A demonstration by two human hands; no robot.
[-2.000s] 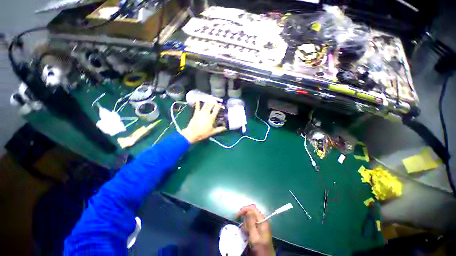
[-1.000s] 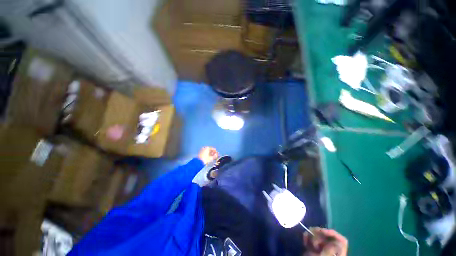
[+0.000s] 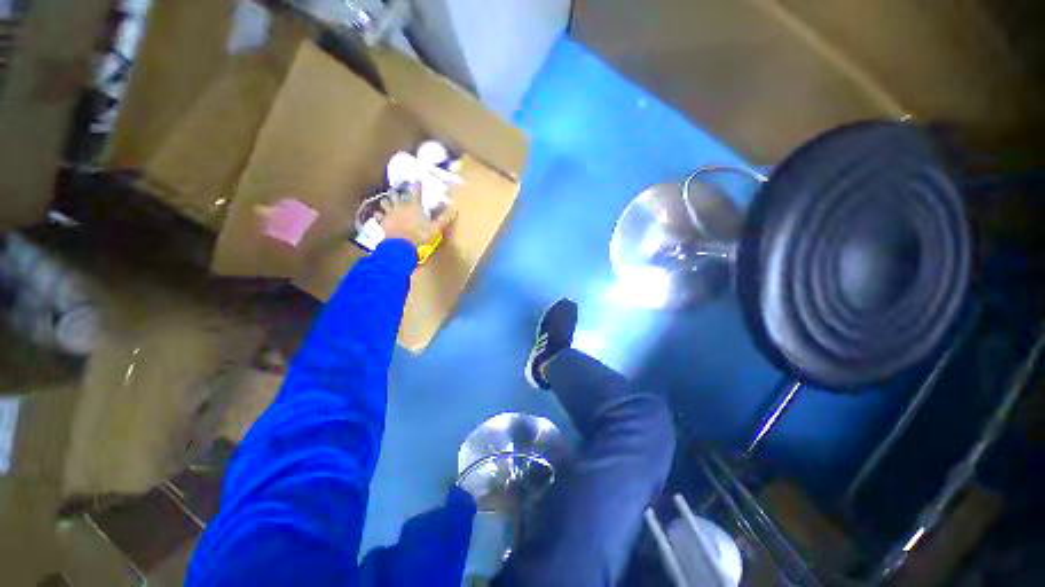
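My left hand (image 3: 403, 216) reaches down into an open cardboard box (image 3: 484, 212) on the floor. Its fingers are over white camera parts (image 3: 419, 172) in the box; whether they grip one is hidden by blur and the hand itself. A yellow item (image 3: 430, 247) lies beside the hand in the box. A white camera (image 3: 713, 553) with flat antennas shows at the bottom edge, near my lap. My right hand is not in view.
A round black stool (image 3: 859, 252) stands at the right. Shiny round metal bases (image 3: 670, 243) stand on the blue floor (image 3: 573, 138). My shoe (image 3: 552, 335) is below the box. A pink paper (image 3: 288, 220) is on the box flap. More cardboard boxes (image 3: 206, 138) are at the left.
The view has swung left from the bench to the floor. My left hand has gone from the bench to inside the box. My right hand has left the picture.
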